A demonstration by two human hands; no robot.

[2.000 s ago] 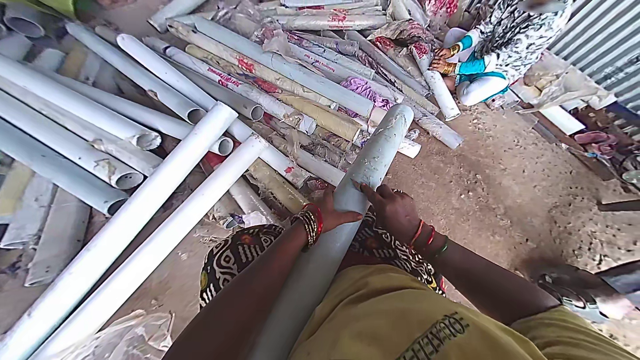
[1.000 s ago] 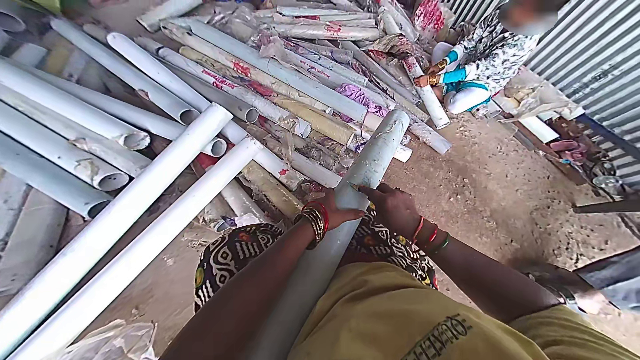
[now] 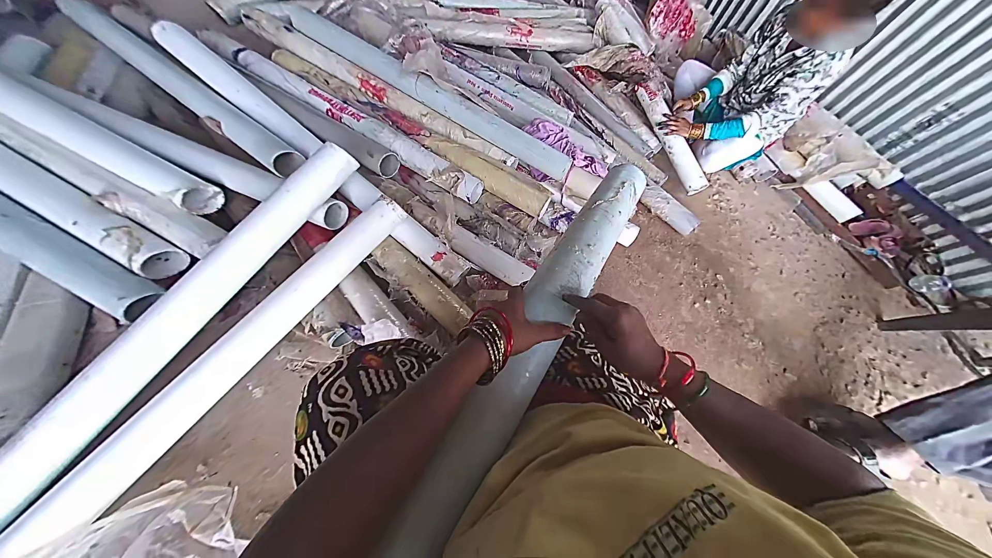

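A pale grey plastic pipe [image 3: 581, 248] slants from my lap up toward the pile, its far end scuffed. My left hand [image 3: 527, 325], with bangles at the wrist, is wrapped around the pipe's near side, thumb across the top. On its right side my right hand [image 3: 616, 329] presses with the fingers bent and one fingertip or small dark item on the surface; which of these it is, I cannot tell. The palm side of my right hand is hidden. Patterned cloth covers my legs beneath the pipe.
Two white pipes [image 3: 194, 310] lie slanted at my left, over a large heap of pipes and wrapped rolls [image 3: 434, 93]. A co-worker [image 3: 744, 101] sits at the upper right with both hands on a wrapped roll [image 3: 682, 159]. A corrugated metal wall [image 3: 922, 116] stands beyond; clear plastic sheeting [image 3: 170, 519] lies lower left.
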